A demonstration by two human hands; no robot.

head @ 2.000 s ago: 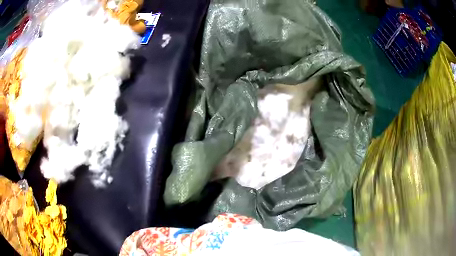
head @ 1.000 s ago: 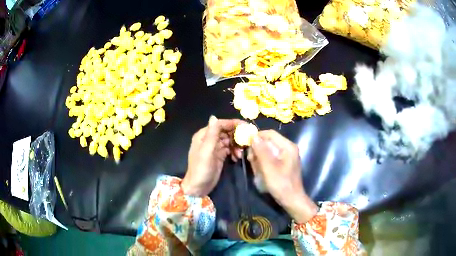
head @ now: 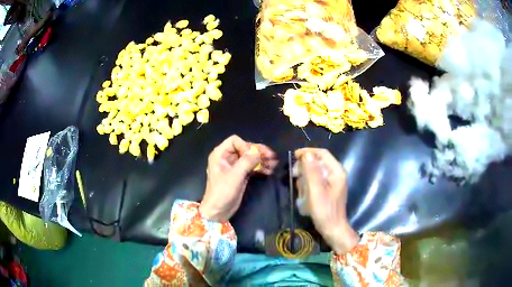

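Observation:
My left hand (head: 227, 176) pinches a small yellow fabric piece (head: 257, 162), mostly covered by the fingers. My right hand (head: 323, 185) is slightly blurred, its bent fingertips beside the upper end of the thin dark shaft of a forceps-like tool (head: 291, 193). Whether the fingers touch the shaft is unclear. A whitish patch shows below these fingers; I cannot tell if it is fibre. The tool's round yellow loops (head: 295, 244) lie at the table's front edge. Flat unstuffed yellow shells (head: 337, 106) lie in a heap beyond my hands. Plump stuffed pieces (head: 163, 87) form a wide pile at left.
An open clear bag of shells (head: 306, 39) lies at top centre, with a second yellow-filled bag (head: 424, 28) at top right. White fibre (head: 477, 101) lies at right. A crumpled clear bag (head: 59, 174), a white slip (head: 33, 166) and a slim yellow-green stick (head: 82, 188) lie at left.
The view has swung from the green sack back to the table. Since one second ago my hands have moved apart; the yellow piece is off the shaft's tip and in my left fingers.

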